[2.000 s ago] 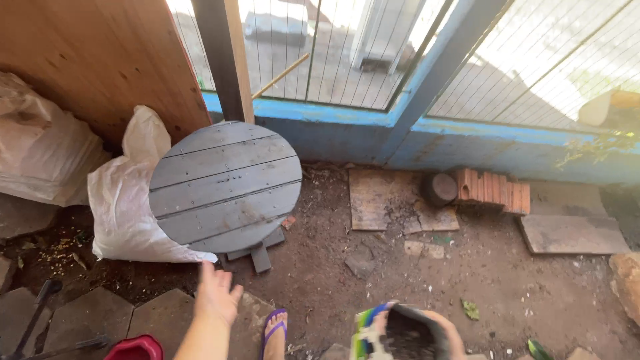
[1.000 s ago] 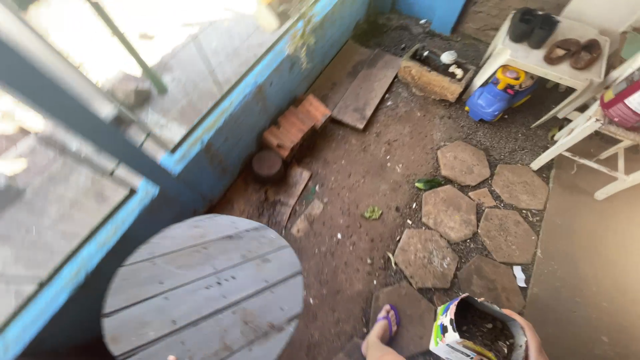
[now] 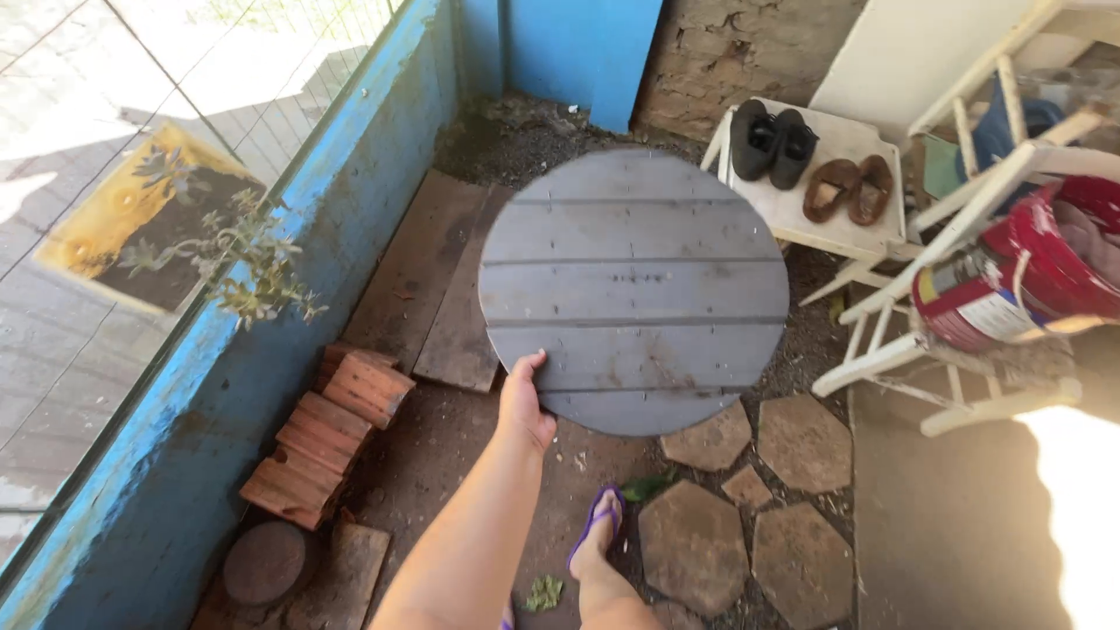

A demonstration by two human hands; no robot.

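My left hand [image 3: 527, 398] grips the lower left edge of a round grey tabletop of wooden slats [image 3: 634, 293], thumb on top and the other fingers hidden beneath. The tabletop is in the middle of the view, over the dirt and the near paving stones; what bears it from below is hidden. My right hand is out of view. A foot in a purple flip-flop [image 3: 597, 525] stands on the dirt below the tabletop.
At left, stacked clay roof tiles [image 3: 324, 437] and a round dark block [image 3: 265, 562] lie by a blue wall [image 3: 289, 262]. Hexagonal pavers [image 3: 693, 542] are at lower right. Beyond stand a white shoe-topped table [image 3: 840, 232] and a chair [image 3: 875, 367] bearing a red bucket [image 3: 971, 297].
The round tabletop has moved away along the wall toward the far corner, with my left hand now on its edge. My right hand and the pot of soil it held have left the view.
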